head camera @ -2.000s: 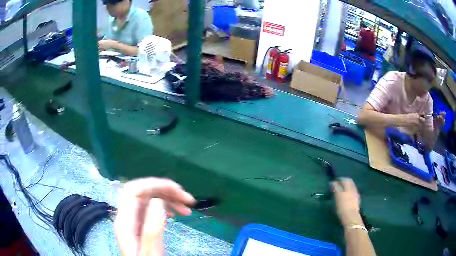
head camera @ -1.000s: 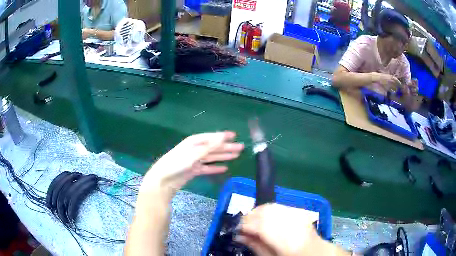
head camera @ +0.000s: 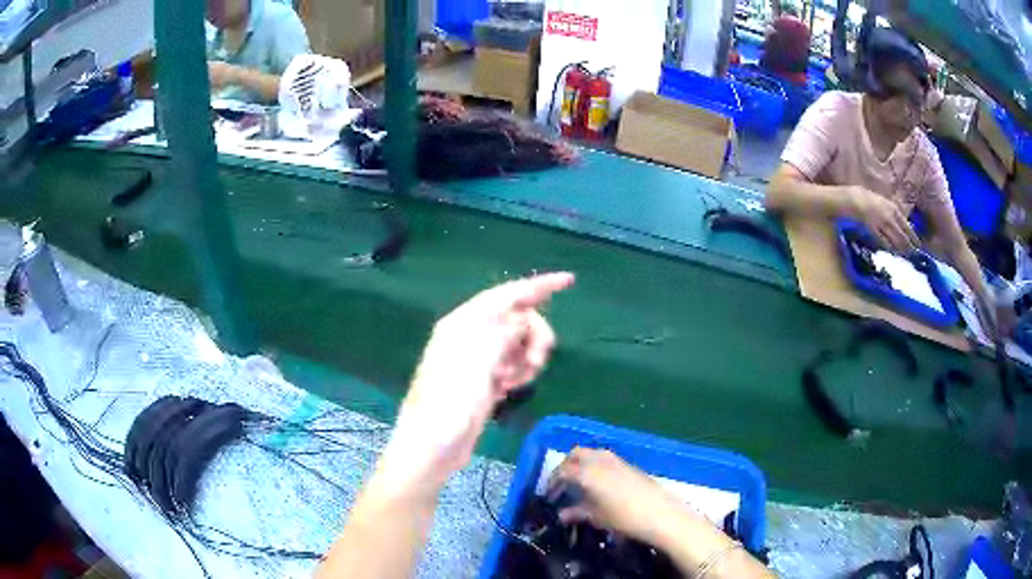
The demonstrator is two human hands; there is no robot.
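My left hand (head camera: 481, 362) is raised over the green belt edge, index finger extended and the others curled. A dark curved piece (head camera: 515, 399) shows under the curled fingers, mostly hidden, and appears held in them. My right hand (head camera: 605, 492) is down in the blue tray (head camera: 651, 444), its fingertips among small black parts (head camera: 577, 549); whether they grip one is hidden. A white liner (head camera: 696, 493) shows in the tray. A thin black wire curves over the tray's left rim.
A bundle of black curved pieces (head camera: 181, 447) with trailing wires lies on the pale bench at left, near a grey-white can (head camera: 45, 288). Several black curved pieces lie on the green belt (head camera: 634, 373). A green post (head camera: 195, 170) stands at left. Two people sit across the belt.
My right hand has moved from holding a black curved piece upright above the tray to reaching into the tray. My left hand's fingers have gone from spread to curled, with the index extended.
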